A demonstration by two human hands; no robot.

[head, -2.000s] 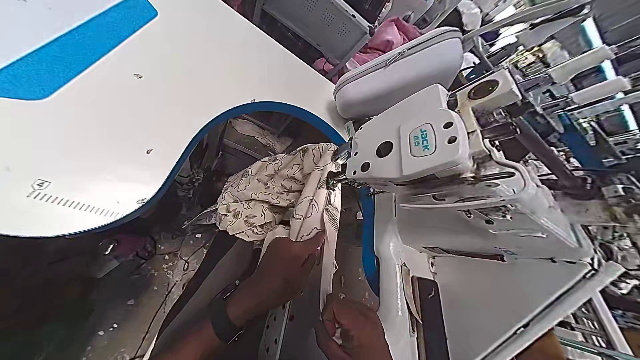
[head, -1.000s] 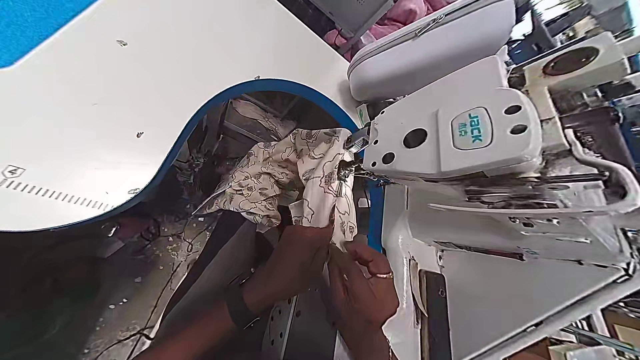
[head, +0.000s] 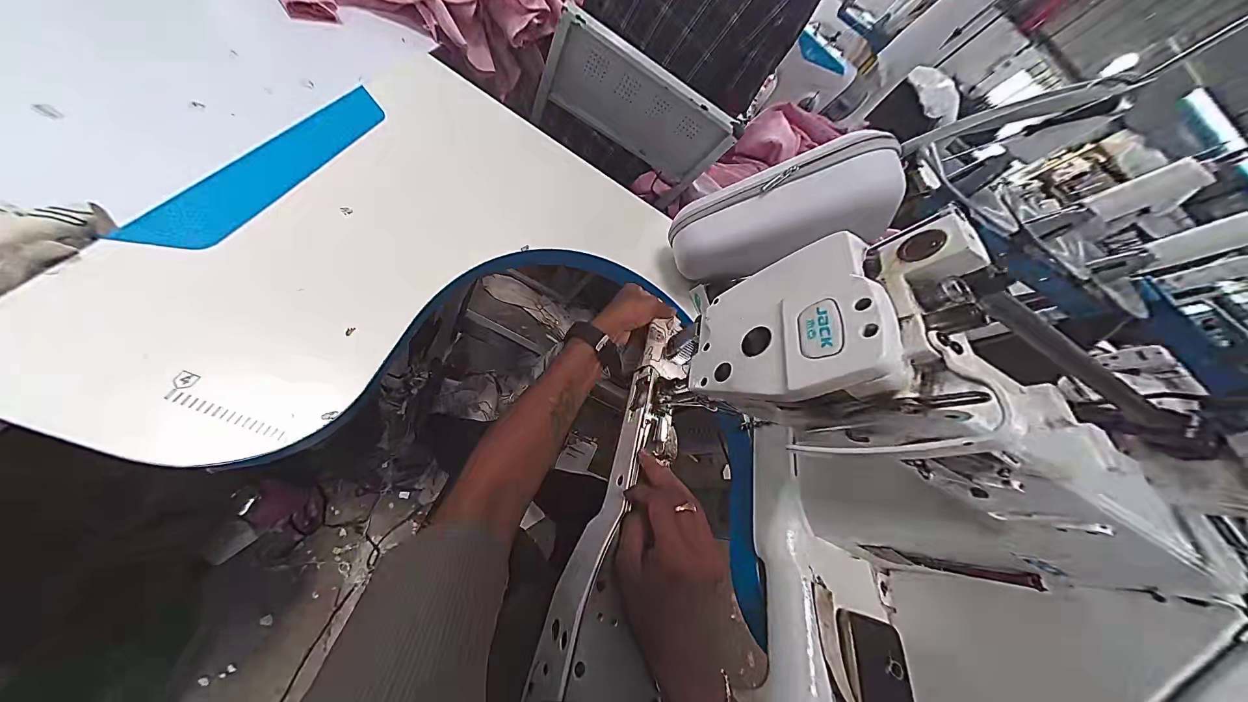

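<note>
A white Jack sewing machine's head stands over a narrow metal arm bed. My left hand, with a dark band on its wrist, reaches past the needle area to the far end of the bed. Its fingers are on a small visible part of the patterned light fabric; the rest of the cloth is hidden. My right hand, wearing a ring, lies along the near right side of the bed. Its index finger points at the metal parts below the needle, and I see no cloth in it.
A white table with a blue-edged curved cutout lies at the left. Behind the machine head sit a light zippered case, pink cloth and a grey metal panel. A white machine frame stands at the right.
My left hand has moved from the near side of the needle to the far end of the bed. The patterned fabric, widely spread before, now shows only as a small piece. The view has shifted.
</note>
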